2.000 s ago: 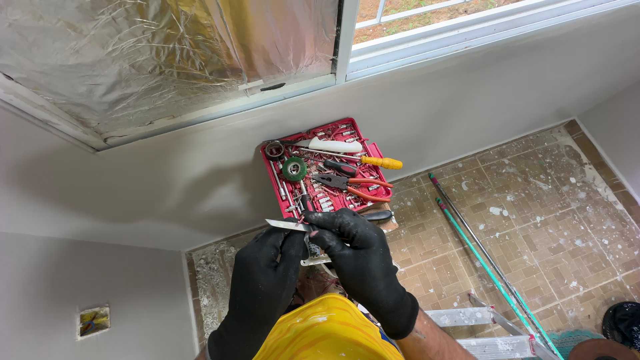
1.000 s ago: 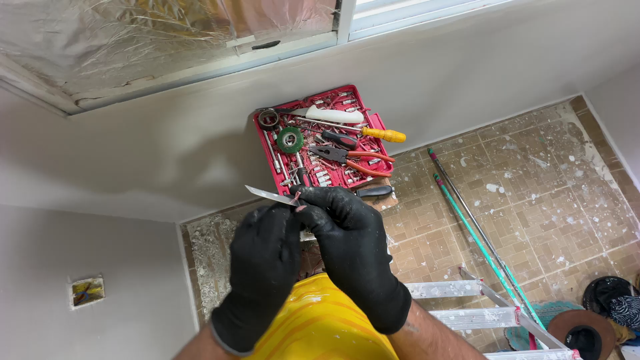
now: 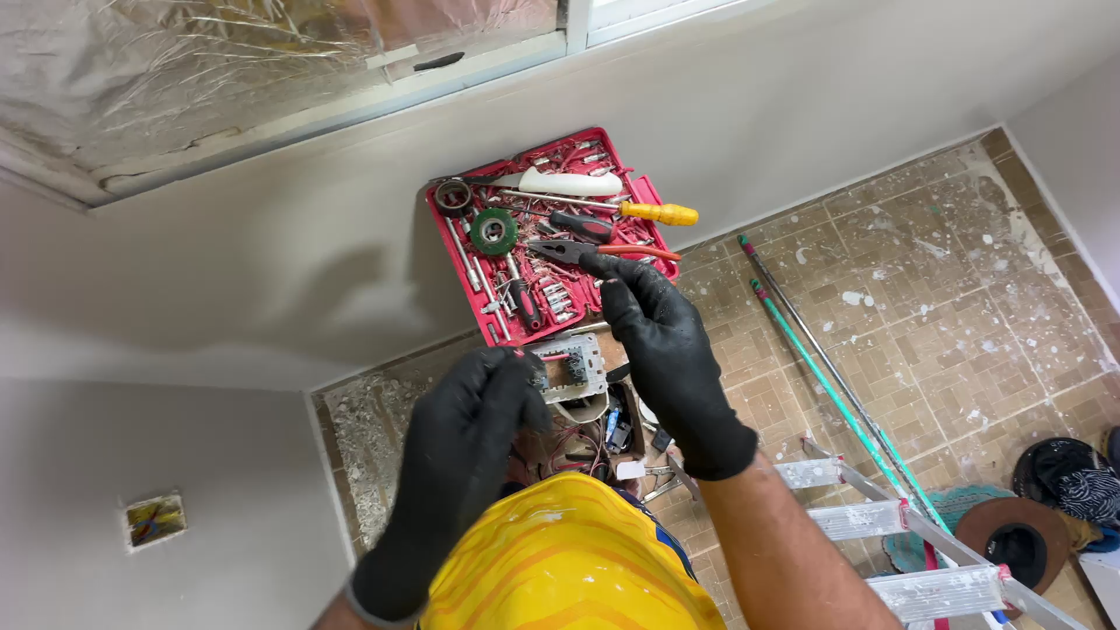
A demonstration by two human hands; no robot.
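Note:
My left hand [image 3: 472, 420], in a black glove, has its fingers closed at the end of a red wire [image 3: 555, 357], beside a white switch mounting frame [image 3: 593, 367] with dark modules. My right hand [image 3: 661, 341], also gloved in black, reaches over the edge of a red tool case [image 3: 490, 319]. Its index fingertip is at the pliers [image 3: 564, 251] and covers part of their red handles; whether it grips them is unclear. In the case lie a green tape roll [image 3: 493, 232], a yellow-handled screwdriver [image 3: 656, 213], a white-handled knife [image 3: 573, 183], a black-and-red screwdriver [image 3: 582, 227] and sockets.
Below the frame is an open box of wires and small parts [image 3: 617, 429]. An aluminium stepladder [image 3: 936, 591] stands lower right, near a brown hat [image 3: 1015, 542] and green poles [image 3: 814, 376]. A wall box [image 3: 156, 521] with wires is at left, with a foil-covered window [image 3: 219, 79] above.
My hands were together around a bare blade and have moved apart. The right hand has gone up to the pliers. The blade no longer shows, and the mounting frame has come into view.

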